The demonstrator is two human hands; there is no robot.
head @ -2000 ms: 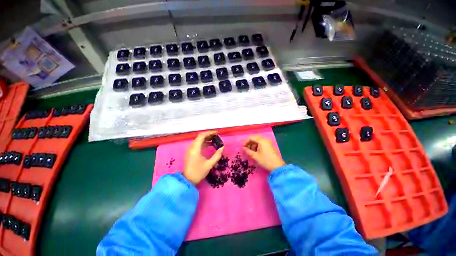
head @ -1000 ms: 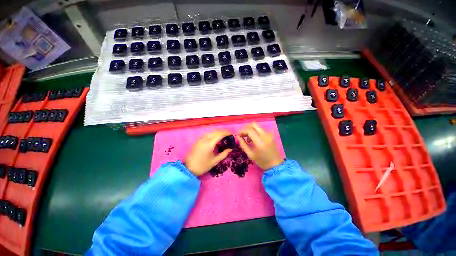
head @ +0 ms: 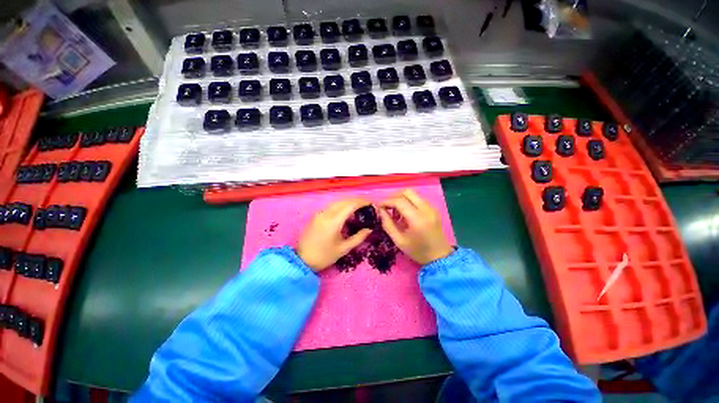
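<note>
My left hand [head: 329,236] holds a black square housing [head: 365,217] between thumb and fingers above the pink foam mat [head: 370,315]. My right hand [head: 416,227] is right beside it, with its fingertips at the housing's right side. Whether a small part is between my right fingertips cannot be told. A loose pile of small black parts [head: 381,256] lies on the mat just below both hands, partly hidden by them. A few tiny bits lie at the mat's upper left.
Behind the mat is a stack of clear blister trays [head: 315,149] with rows of housings. An orange compartment tray [head: 579,275] stands at right, partly filled. Orange trays [head: 71,212] with housings stand at left. Stacked clear trays [head: 658,102] are at far right.
My right hand has moved left from beside the pile to the housing in my left hand. The view has shifted, so the trays sit higher in the picture.
</note>
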